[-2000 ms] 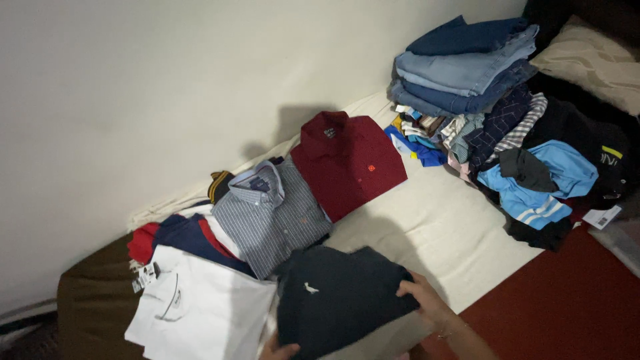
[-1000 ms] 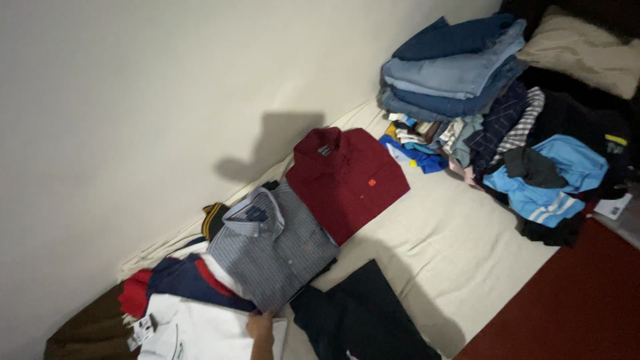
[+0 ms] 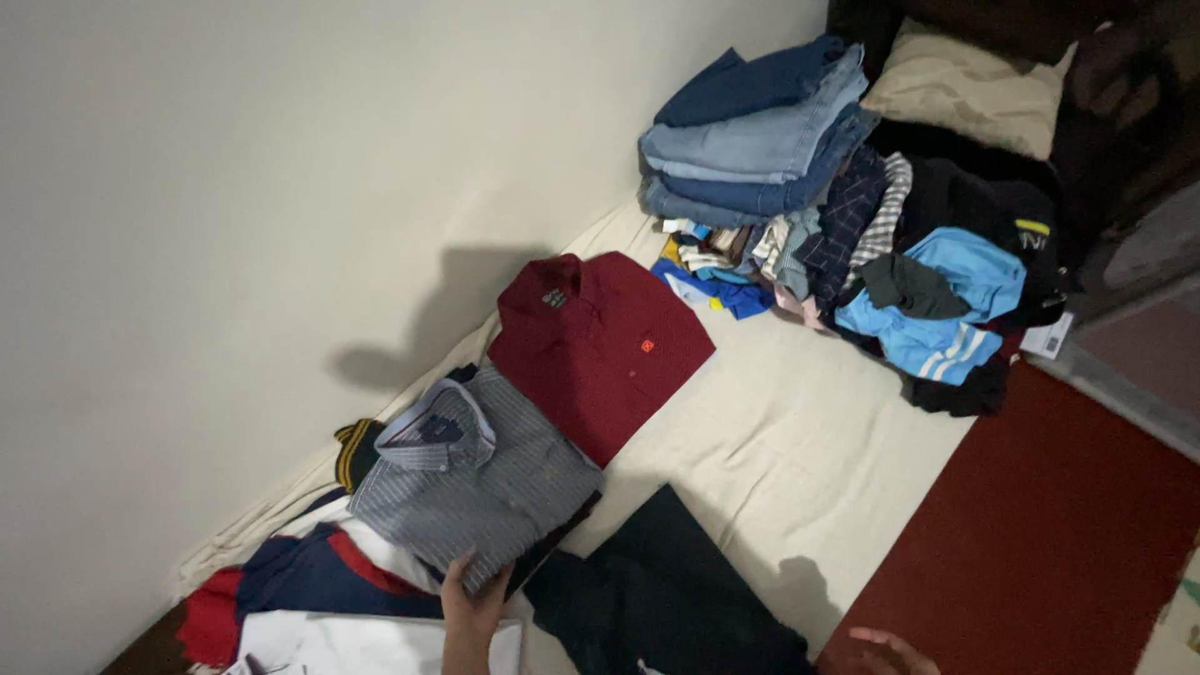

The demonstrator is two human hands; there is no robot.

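My left hand (image 3: 472, 600) grips the lower edge of a folded grey striped collared shirt (image 3: 497, 487), which lies on other folded clothes. My right hand (image 3: 886, 652) is at the bottom edge of the view, partly cut off, with its fingers apart and no cloth seen in them. Between the hands, a dark folded garment (image 3: 670, 591) lies on the cream sheet (image 3: 797, 422). A dark red polo shirt (image 3: 600, 347) lies folded beyond the grey one. A white garment (image 3: 375, 642) is left of my left hand, beside a navy and red one (image 3: 309, 572).
Folded jeans (image 3: 759, 131) are stacked by the wall. Beside them are a heap of mixed clothes, a light blue garment with white stripes (image 3: 947, 347) and a beige pillow (image 3: 970, 89). A dark red surface (image 3: 1022, 525) borders the sheet on the right.
Two seconds ago both hands were at the dark garment; it now lies on the sheet out of their grasp. My left hand has moved to the grey striped shirt's lower edge.
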